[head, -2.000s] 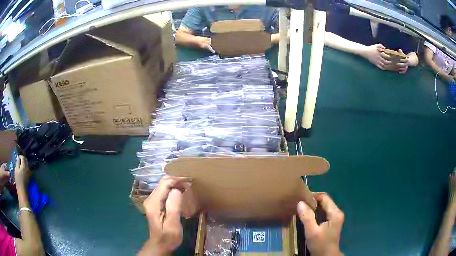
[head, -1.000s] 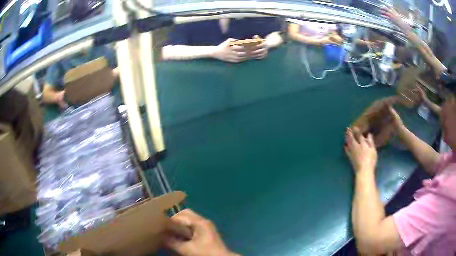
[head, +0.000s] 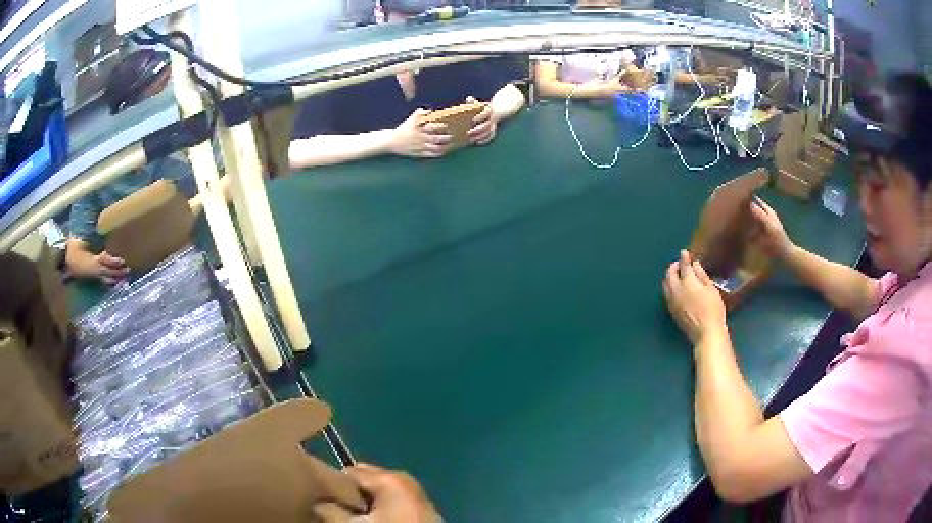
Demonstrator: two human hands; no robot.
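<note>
A brown mailer box (head: 220, 472) with its wide lid flap raised is at the bottom left, cut off by the lower edge. My right hand (head: 393, 497) holds the right side of the box, fingers closed on its edge. My left hand is not in view. The divided carton of shiny zip-lock bags (head: 164, 358) lies behind the flap, partly hidden by it.
Two cream uprights (head: 250, 245) stand beside the carton on the green table (head: 491, 337). A master carton (head: 31, 409) is at far left. At right a co-worker in pink (head: 869, 409) holds an open box (head: 728, 230). Other people hold boxes across the table.
The view has swung right, so the carton and box sit further left. My left hand has left the picture. My right hand still holds the box.
</note>
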